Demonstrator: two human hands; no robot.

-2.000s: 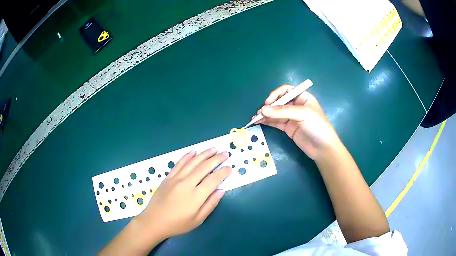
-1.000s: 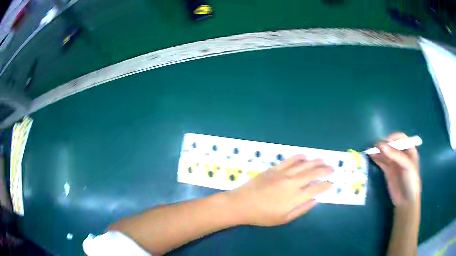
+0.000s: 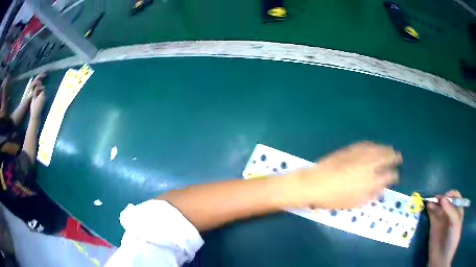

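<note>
A white sticker sheet (image 3: 365, 219) with rows of dark holes lies on the dark green table. My right hand (image 3: 445, 213) holds the tweezers (image 3: 453, 201) like a pen at the far right. Their tip is at a yellow camera sticker (image 3: 416, 202) at the sheet's right end. My left hand (image 3: 360, 174) is blurred, over the middle of the sheet and covering part of it. I cannot tell whether it touches the sheet. Its fingers are bent and no held thing shows.
Phones with yellow patches (image 3: 401, 22) lie beyond the speckled strip (image 3: 250, 49). Another white and yellow sheet (image 3: 62, 112) lies at left. Another person's arms (image 3: 32, 117) are at the left edge. White scraps (image 3: 114, 153) lie on the table.
The view has swung left. My left hand has moved off its flat hold on the sheet, towards its right end. The person at left has come into view. My right hand still holds the tweezers.
</note>
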